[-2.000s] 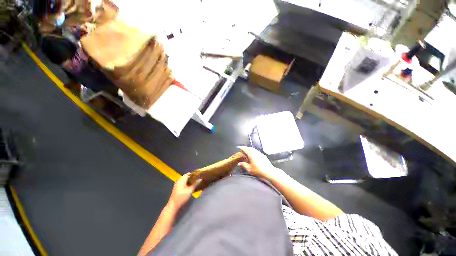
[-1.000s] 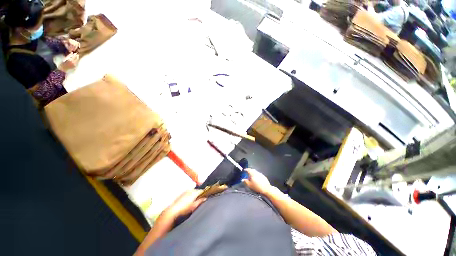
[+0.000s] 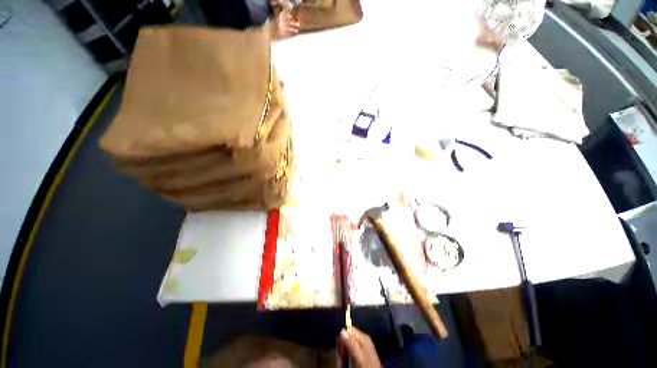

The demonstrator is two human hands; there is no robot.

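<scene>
My right hand (image 3: 359,350) is cut off by the bottom edge, its fingers at the near end of the thin bar (image 3: 344,277), which juts over the table edge. What it holds cannot be told. A blurred brown shape (image 3: 241,352), like a bag piece, lies at the bottom edge; a paler blur (image 3: 272,361) there may be my left hand. A wooden-handled hammer (image 3: 410,278) lies right of the bar, handle over the edge. A slim dark tool (image 3: 390,305) lies between them. A black-handled hammer (image 3: 526,280) lies farther right. Two small round dishes (image 3: 444,251) sit beside the wooden hammer.
A tall brown bag stack (image 3: 198,108) stands left of the red tape (image 3: 269,259). Dark pliers (image 3: 468,152), pale cloth (image 3: 539,100) and a fan (image 3: 513,16) are farther back. Another person's hand (image 3: 287,21) is at the top. A cardboard box (image 3: 497,323) is below the table.
The view has turned and come closer to the white table, with the bag stack, bar and hammers nearer. My right hand is now at the bottom edge by the bar; the brown piece is mostly out of frame.
</scene>
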